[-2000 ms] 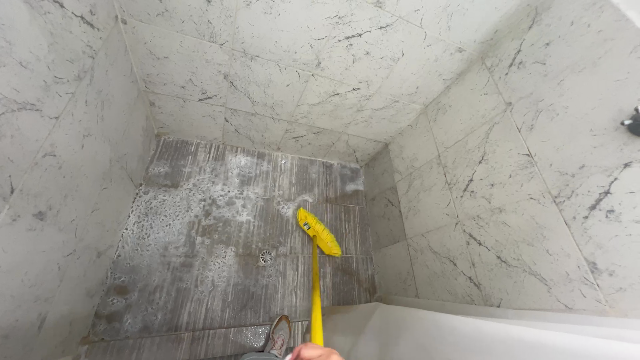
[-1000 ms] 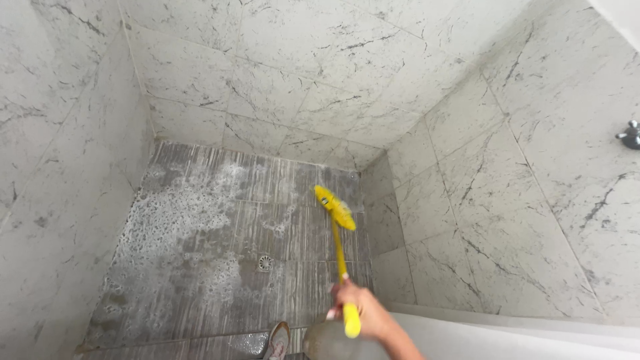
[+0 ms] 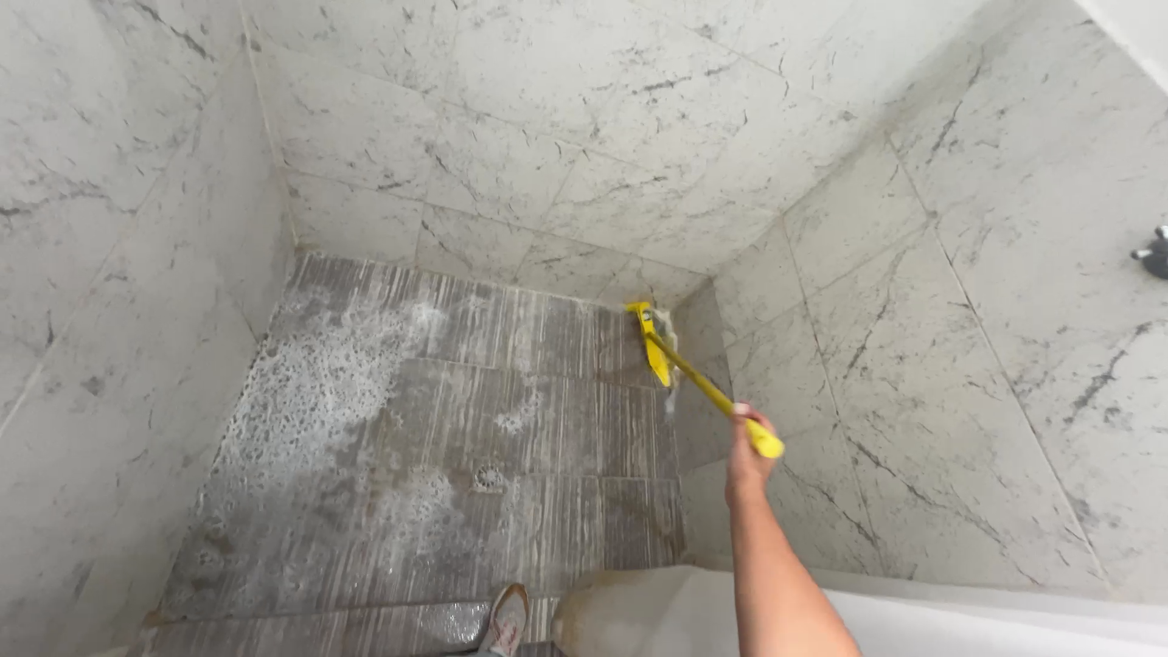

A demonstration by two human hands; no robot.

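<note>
My right hand [image 3: 752, 443] grips the yellow handle of a long-handled scrub brush [image 3: 653, 347] close to the handle's end. The brush head rests in the far right corner of the grey tiled shower floor [image 3: 557, 411], against the foot of the wall, with some suds beside it. White foam [image 3: 319, 392] covers much of the floor's left side, and smaller patches lie near the middle. A round drain [image 3: 487, 477] is set in the floor. My left hand is not in view.
Marble-look tiled walls [image 3: 511, 119] enclose the floor on three sides. A white shower curtain or liner [image 3: 657, 607] spans the lower right. A shoe [image 3: 508, 616] stands at the bottom by the threshold. A dark fixture [image 3: 1154, 254] juts from the right wall.
The brush head has moved from the floor's right-middle part into the far right corner. My right hand and forearm, mostly out of view two seconds ago, now reach in farther, toward the right wall.
</note>
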